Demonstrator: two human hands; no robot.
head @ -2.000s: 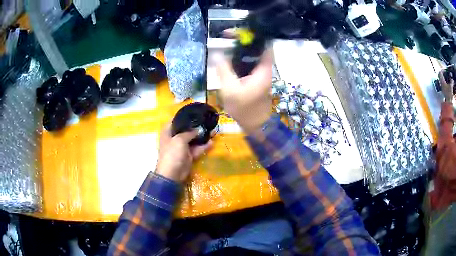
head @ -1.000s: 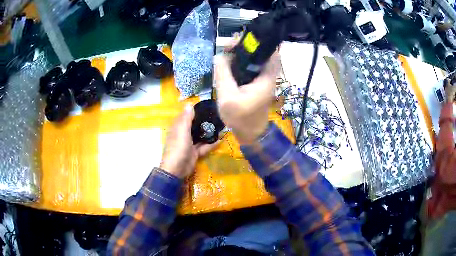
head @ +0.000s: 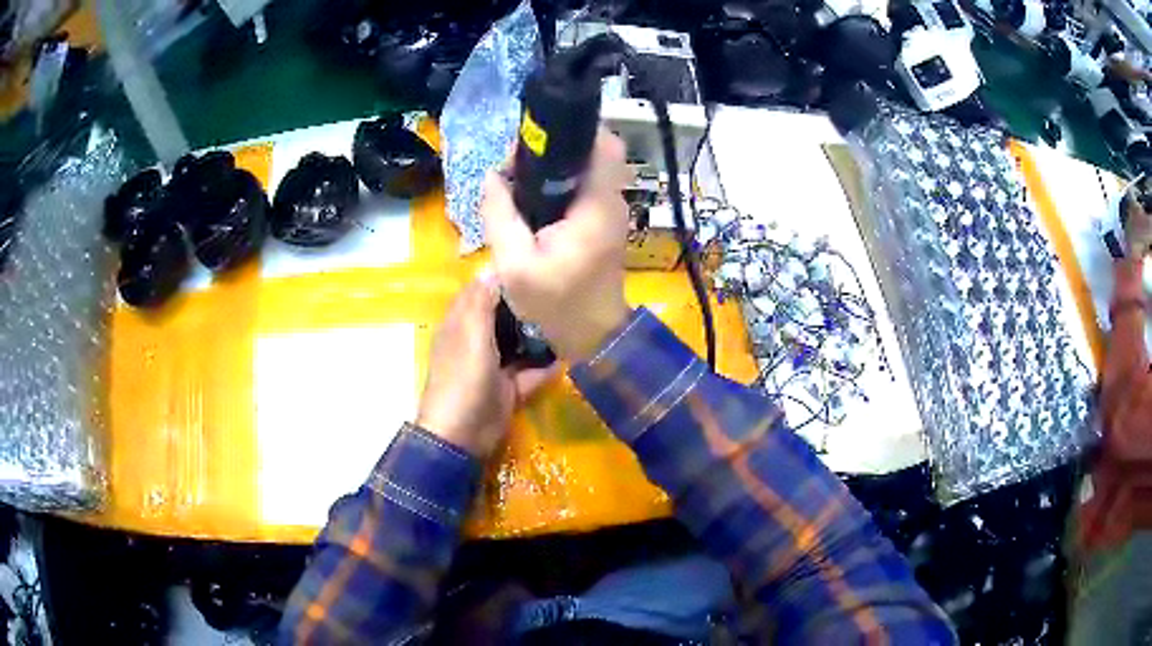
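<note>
My right hand [head: 556,259] is closed around the thick black electric screwdriver [head: 557,133] with a yellow label and holds it upright, nose down, over the housing. My left hand [head: 465,372] holds the round black housing [head: 516,338] on the orange tape at the middle of the bench. My right hand hides most of the housing and the driver's tip. I cannot tell whether the tip touches a screw. The black screwdriver cable [head: 676,189] hangs to the right of the driver.
Several black housings [head: 316,199] stand at the back left. A clear bag [head: 486,139] and the screw feeder [head: 651,95] are behind my hands. A wired module pile [head: 802,303] lies right, beside a clear parts tray [head: 985,303]. A person's arm [head: 1128,366] shows far right.
My right hand has brought the screwdriver from the feeder leftward over the housing and turned it more upright. The feeder is now uncovered. My left hand keeps the housing, now more hidden.
</note>
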